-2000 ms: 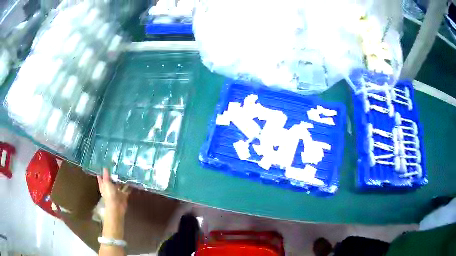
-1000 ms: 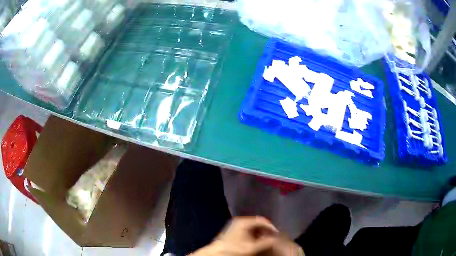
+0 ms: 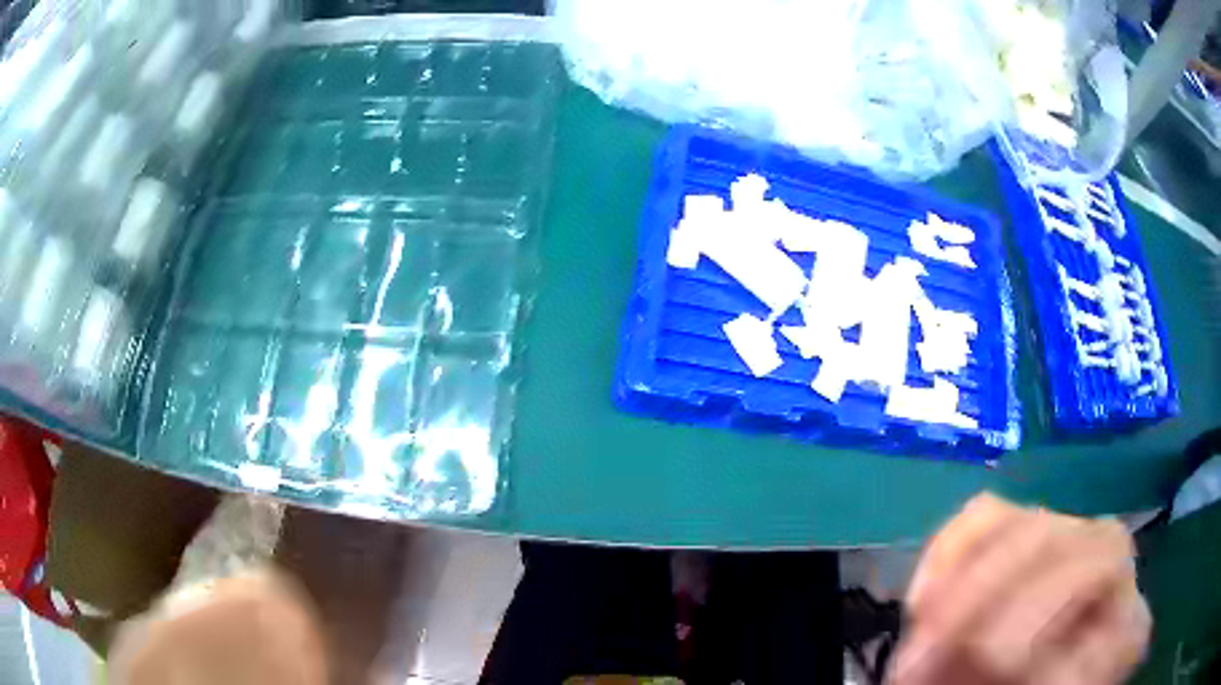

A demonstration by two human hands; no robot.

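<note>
The clear blister tray (image 3: pixel 355 274) lies flat on the green bench at the left, its pockets empty. The blue parts tray (image 3: pixel 643 335) is right of it and holds loose white pieces (image 3: pixel 837 288). My left hand (image 3: pixel 221 636) is a blurred shape at the lower left, below the bench edge; its fingers cannot be made out. My right hand (image 3: pixel 1020 589) is at the lower right, in front of the bench edge. It is blurred with fingers curled, and whether it holds anything cannot be told.
Stacked filled blister trays (image 3: pixel 114 201) stand at the far left. A large clear plastic bag (image 3: pixel 803 80) lies behind the blue tray. A second blue tray (image 3: pixel 1165 395) with T-shaped parts is at the right. A cardboard box (image 3: pixel 127 535), red stool (image 3: pixel 20 515) and another person's green sleeve (image 3: pixel 1185 602) show below.
The hands, close together at the lower middle one second ago, are now far apart at left and right. The view has shifted; the trays look unchanged.
</note>
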